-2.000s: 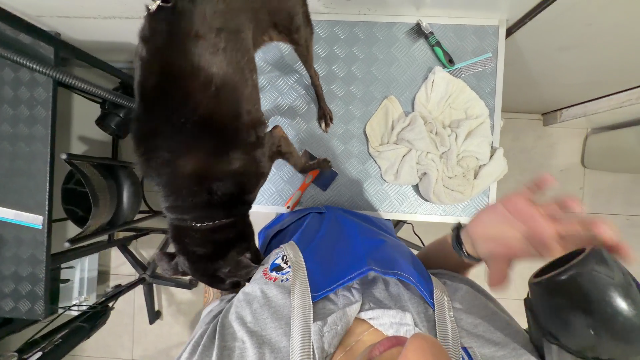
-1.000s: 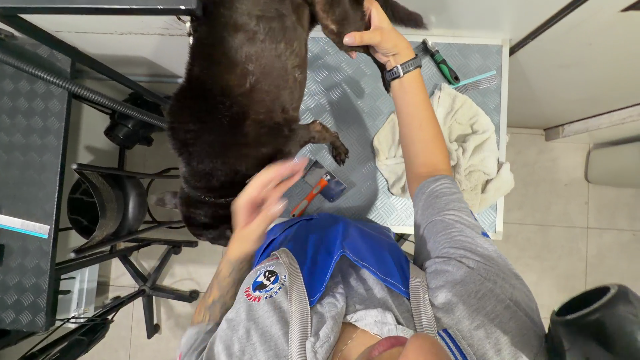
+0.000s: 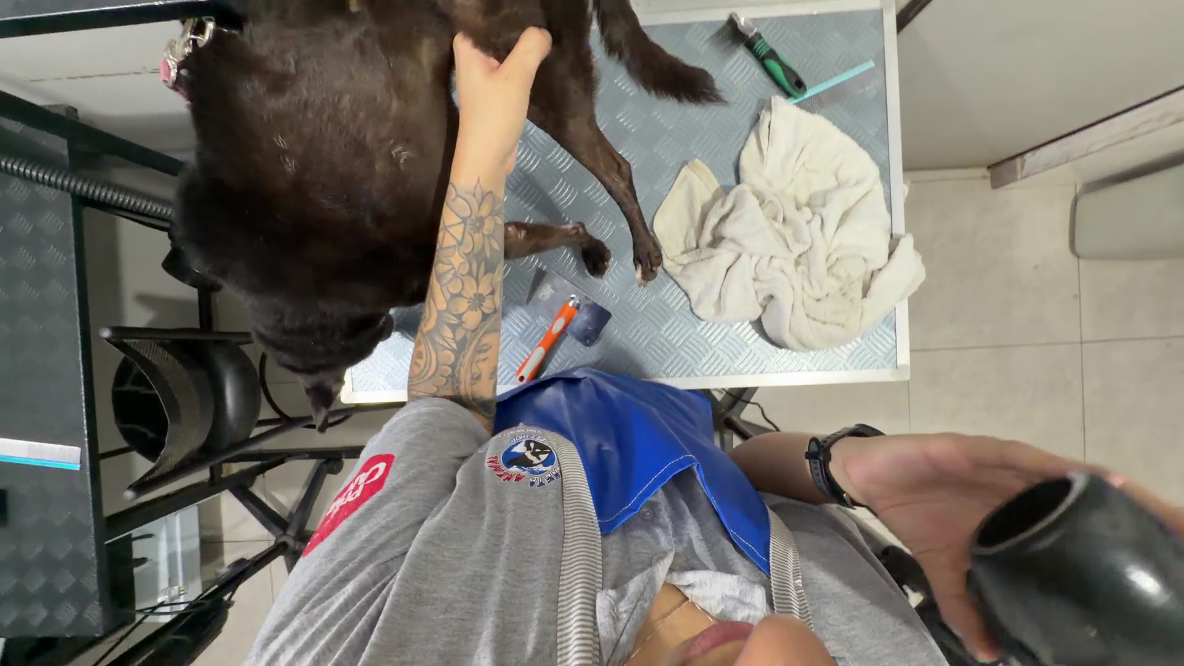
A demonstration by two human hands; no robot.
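A dark-coated dog (image 3: 342, 139) is on the textured metal-look grooming table (image 3: 684, 356), its head over the near left edge. My left hand (image 3: 499, 83) lies against its flank by the hind leg, thumb spread, part of the fingers hidden. At the lower right, my right hand (image 3: 962, 509) is around the side of a black dryer nozzle (image 3: 1064, 555); some fingers are hidden behind it. A slicker brush with an orange handle (image 3: 550, 340) lies near the table's front edge. A crumpled cream towel (image 3: 805, 231) covers part of the right side.
A green-handled grooming tool (image 3: 772, 60) and a light blue comb (image 3: 837, 81) lie at the far right of the table. Left of it stand a black tubular frame (image 3: 166, 490), a black dryer (image 3: 180, 398) and a ribbed hose (image 3: 88, 190). A wall borders the right.
The dog now stands with its hind leg on the table near the towel. My left hand has moved up to its flank; my right hand has left the dog's rear and is at the black nozzle.
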